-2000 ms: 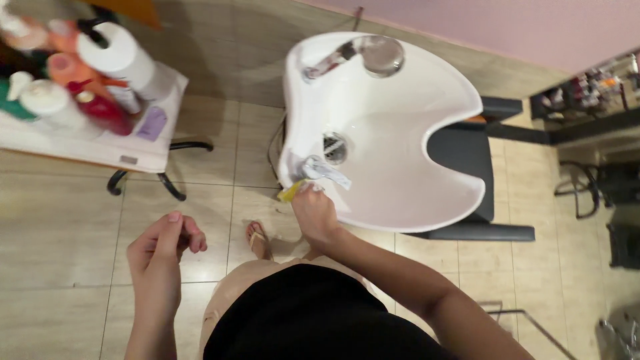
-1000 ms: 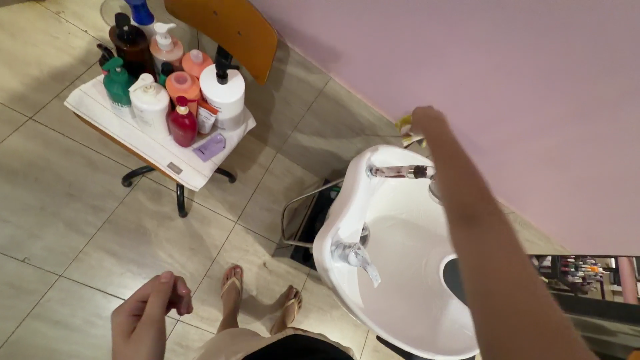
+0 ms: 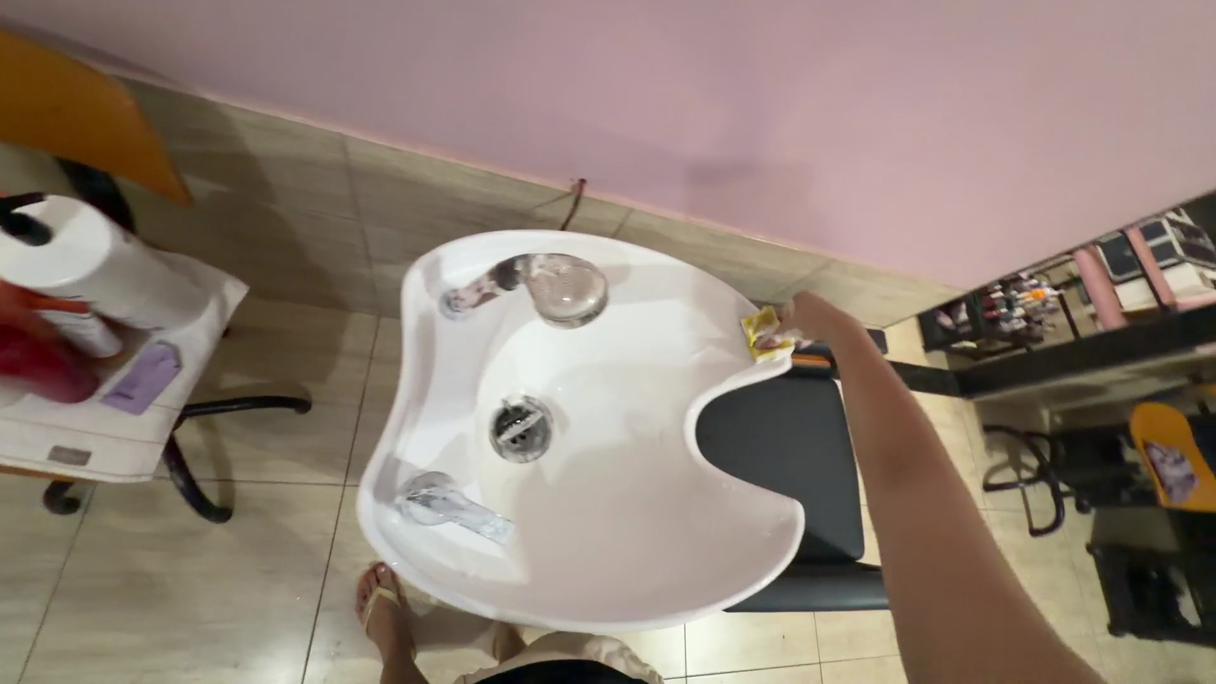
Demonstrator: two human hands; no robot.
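My right hand [image 3: 807, 318] grips a yellow and white cloth [image 3: 765, 334] against the upper right rim of a white salon wash basin [image 3: 608, 418]. The cloth touches the rim beside the neck cutout. A shower head [image 3: 567, 289] rests in its holder at the basin's upper left. At the lower left a chrome mixer lever [image 3: 456, 508] points inward over the bowl. Between these two lies the round drain [image 3: 521, 428]. My left hand is out of the frame.
A black padded chair [image 3: 784, 456] stands against the basin's right side. At left, a towel-covered seat [image 3: 204, 323] holds several bottles and a purple packet [image 3: 142, 378]. The pink wall [image 3: 608, 104] rises behind. A mirror or shelf edge [image 3: 1092, 375] runs at right.
My right hand with the cloth has gone from the basin's near left corner, past its wall side, to the far right rim. My left hand has left the view, which has swung right.
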